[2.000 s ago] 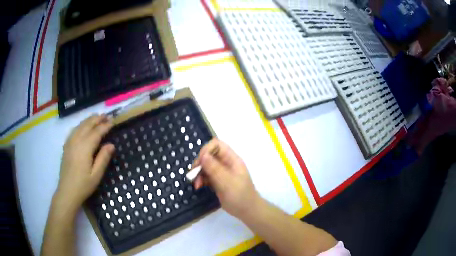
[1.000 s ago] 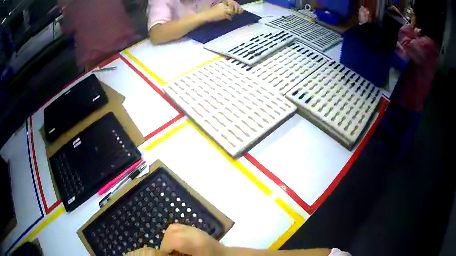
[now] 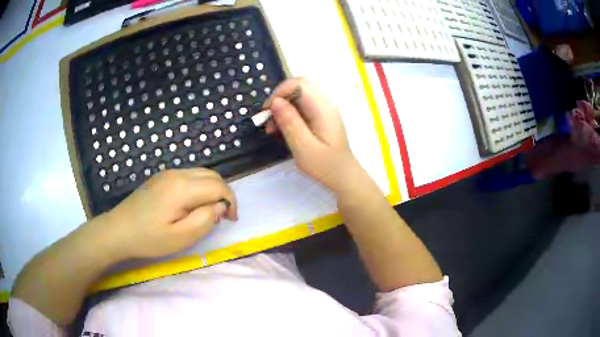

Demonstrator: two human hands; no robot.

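Observation:
A black blister tray (image 3: 224, 164) lies on a brown cardboard pad (image 3: 75, 164). Its round pockets hold small parts, many with bright white centres, others dull grey. My right hand (image 3: 309, 131) is over the tray's right edge, pinching a small white-tipped piece (image 3: 261, 118) between thumb and fingers, its tip just above the pockets. My left hand (image 3: 174, 214) rests at the tray's front left edge with fingers curled. A small dark spot shows at its fingertips; whether it holds something is unclear.
Pale slotted foam trays (image 3: 401, 33) stand at the upper right. A second black tray (image 3: 99, 10), a pink stick (image 3: 151, 2) and a pen (image 3: 141, 20) are at the top left. Yellow tape (image 3: 256, 242) marks the bench's front edge. A person's pink sleeve (image 3: 582, 125) shows far right.
The view has swung back down, so the tray sits higher in the picture. My left hand has moved from the tray's left side to its front edge. My right hand still holds the white-tipped piece.

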